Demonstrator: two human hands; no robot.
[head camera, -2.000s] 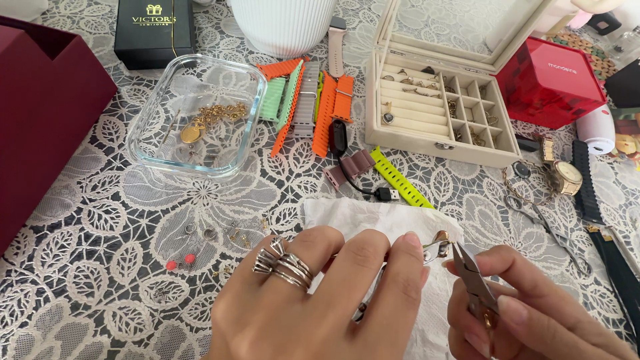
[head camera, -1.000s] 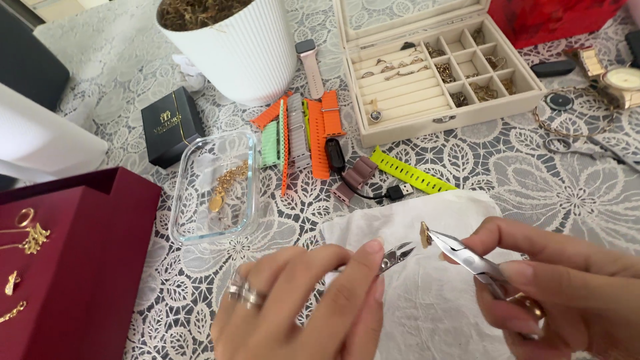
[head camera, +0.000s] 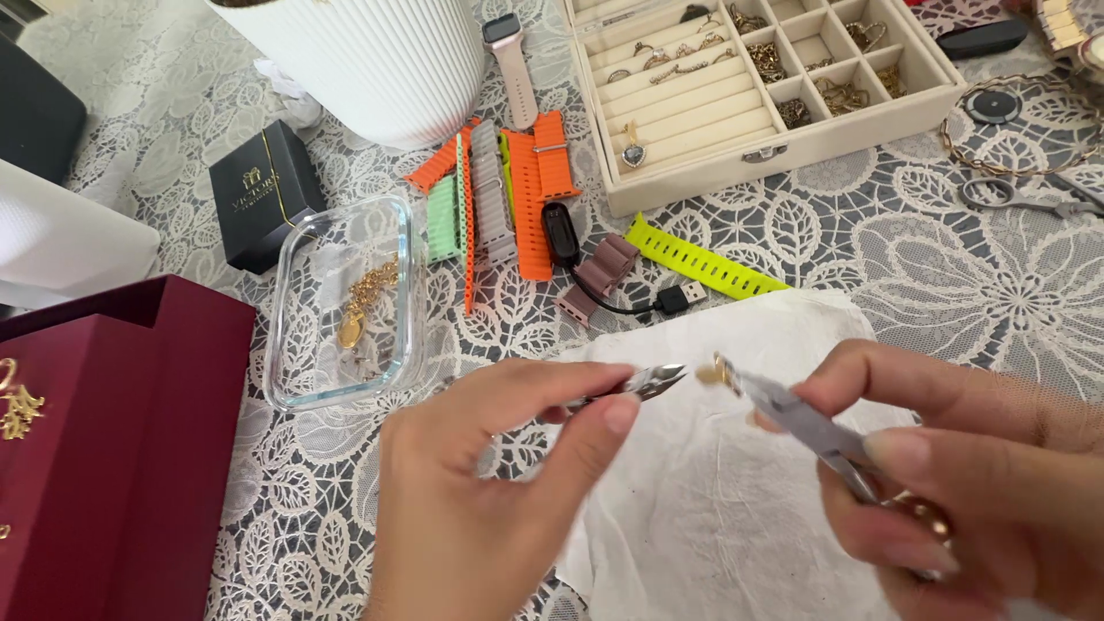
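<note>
My left hand (head camera: 492, 483) pinches a small metal cutter or pliers (head camera: 657, 379) between thumb and fingertips, its pointed jaws turned right. Opposite it, my right hand (head camera: 957, 466) grips a pair of pliers (head camera: 802, 418). A small gold-coloured jewellery piece (head camera: 718, 373) sits at the tips of those pliers, blurred, just right of the left tool's jaws and apart from them. Both tools are above a white cloth or tissue (head camera: 716, 500) on the lace tablecloth. Whether the left tool's jaws touch each other cannot be told.
Left of the hands stands a glass dish (head camera: 285, 345) with a gold chain (head camera: 366, 297). Behind lie watch bands (head camera: 526, 207), a lime strap (head camera: 699, 259) and a USB cable (head camera: 621, 306). A cream jewellery box (head camera: 690, 194), white pot (head camera: 379, 69), black box (head camera: 267, 194), maroon box (head camera: 172, 448) and scissors (head camera: 1026, 203) surround them.
My left hand has turned, and its thumb and fingers now pinch the small tool from the side. The right hand still holds the pliers with the gold piece. The view has shifted since two seconds ago.
</note>
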